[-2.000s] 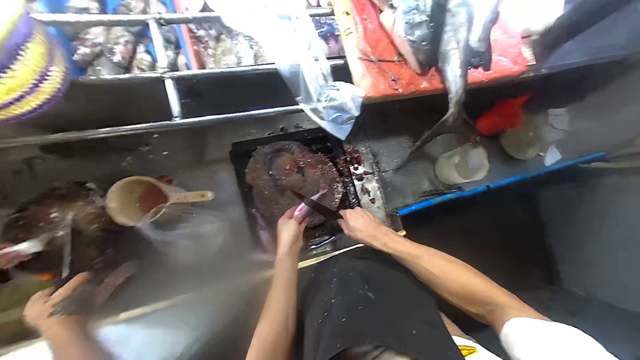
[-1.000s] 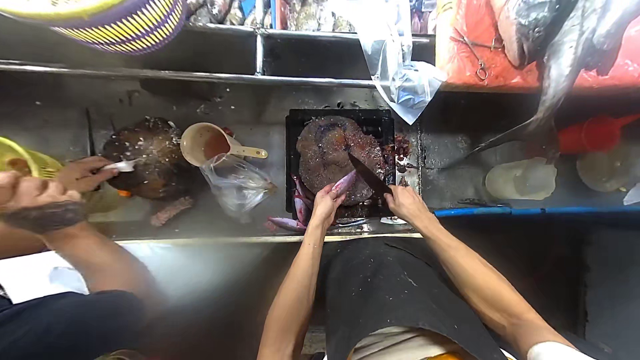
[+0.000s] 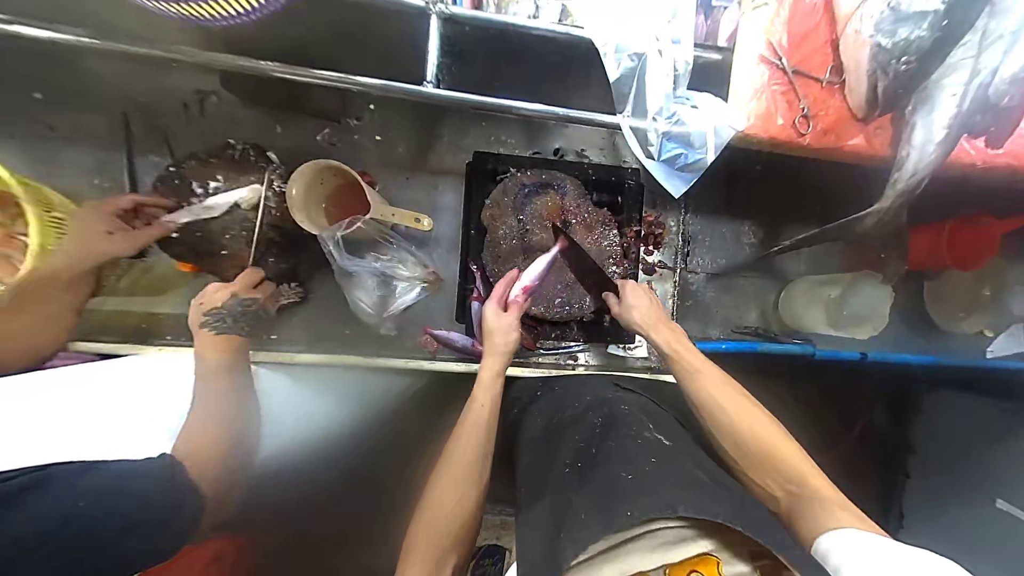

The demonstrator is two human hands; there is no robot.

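Note:
My left hand (image 3: 502,320) grips a small pinkish fish (image 3: 538,270) over a worn, round chopping block (image 3: 524,216). A dark-bladed knife (image 3: 586,268) is held in my right hand (image 3: 638,308), its tip close to the fish's upper end. The block, dotted with scales, rests on a black tray (image 3: 474,180). More small reddish fish (image 3: 454,342) lie at the tray's lower left corner. Dark red scraps (image 3: 654,232) are scattered along its right side.
At left, a co-worker's hands work with a knife and a pale piece on another block (image 3: 216,172). Between us are a plastic dipper (image 3: 308,188) and a clear bag (image 3: 376,276). Large fish (image 3: 920,152) and scissors (image 3: 792,84) lie upper right; a metal rail (image 3: 320,76) crosses behind.
The view has shifted from two seconds ago. The co-worker's second hand has come to a knife on the left block. My hands still hold the fish and knife over the block.

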